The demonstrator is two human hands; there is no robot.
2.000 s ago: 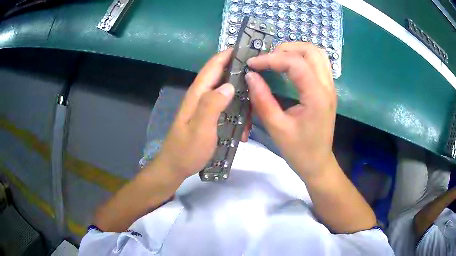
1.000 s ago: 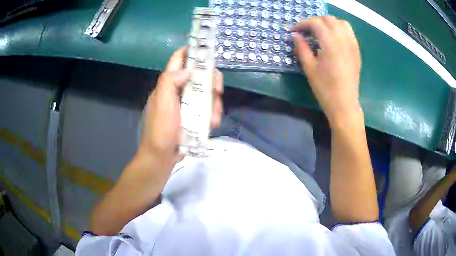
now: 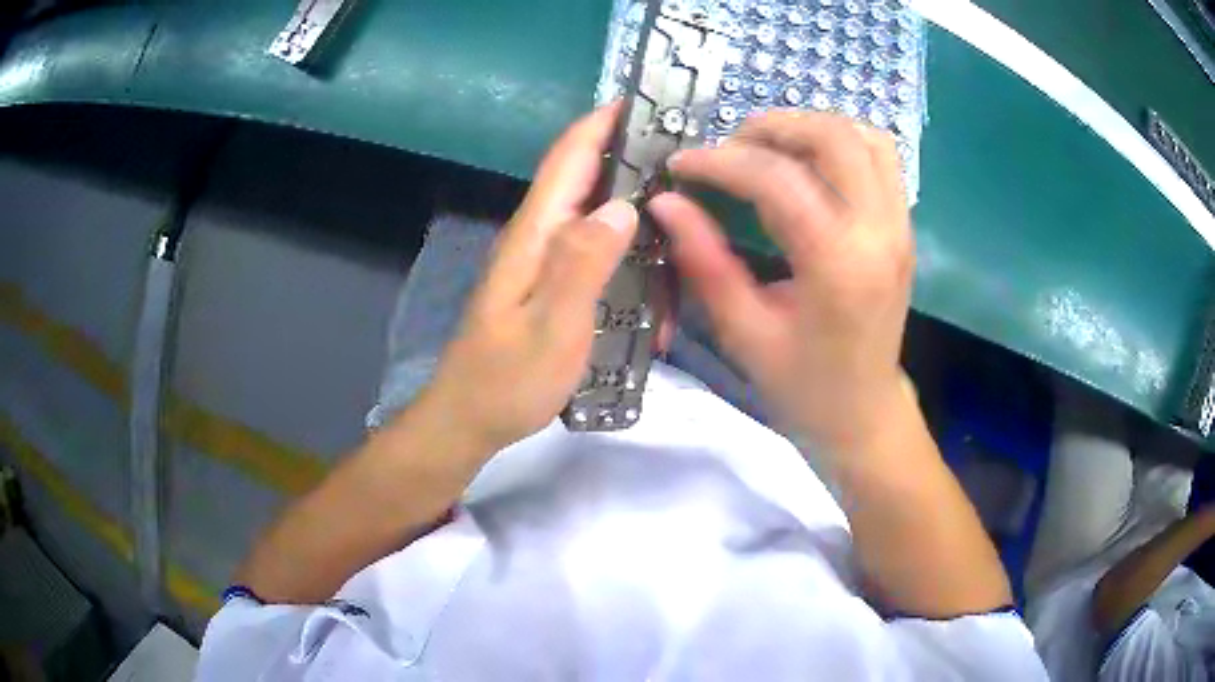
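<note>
My left hand (image 3: pixel 540 287) is closed round a long grey fixture bar (image 3: pixel 620 333), held nearly upright above my lap, its top end over the bench. A small round component (image 3: pixel 673 120) sits in a recess near the bar's upper part. My right hand (image 3: pixel 786 227) is at the bar's right edge, thumb and forefinger close together at a recess; whether a part is between the fingertips cannot be seen. The blister tray (image 3: pixel 826 60) of round silvery parts lies behind the bar and is partly hidden by it and my right hand.
The green bench (image 3: pixel 440 113) curves across the front. Another bar (image 3: pixel 311 29) lies at the upper left, and more bars (image 3: pixel 1179 157) lie at the right beyond a pale rail (image 3: pixel 1066 93). Another person's arm (image 3: pixel 1157 566) shows at the lower right.
Since one second ago, my right hand has moved from the tray to the bar. My left hand has shifted right with the bar, whose recessed face now shows clearly.
</note>
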